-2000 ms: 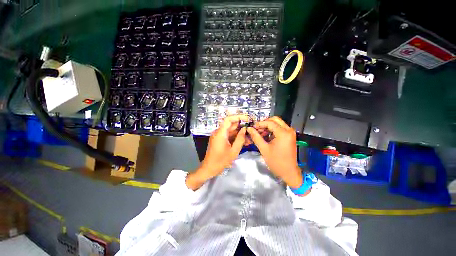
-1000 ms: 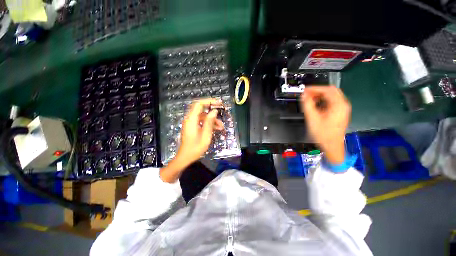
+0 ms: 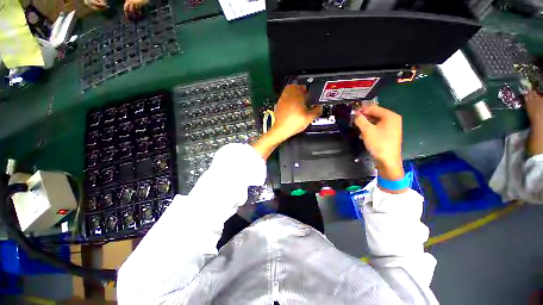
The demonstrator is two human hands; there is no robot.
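Note:
The black pressing machine's fixture, a small silver-white block [image 3: 324,121], sits under the overhanging head with its red-and-white label [image 3: 349,89]. My left hand [image 3: 290,114] reaches to the fixture's left side, fingertips at its edge. My right hand [image 3: 381,134], with a blue wrist band, is at its right side, thumb and finger close together. A small dark shape shows between the hands; whether either hand grips it or a module is too small to tell. The flat base plate [image 3: 318,162] lies in front of the fixture.
A clear blister tray [image 3: 217,113] and a black blister tray [image 3: 126,170] lie left of the machine. A yellow tape roll [image 3: 268,121] is partly hidden by my left arm. A white-grey box [image 3: 44,199] with a black hose stands far left. Other people's hands show at top left and right.
My left hand has moved right from above the clear tray to the fixture. My right hand stays by the fixture's right side. The view has shifted, showing more of the bench's back.

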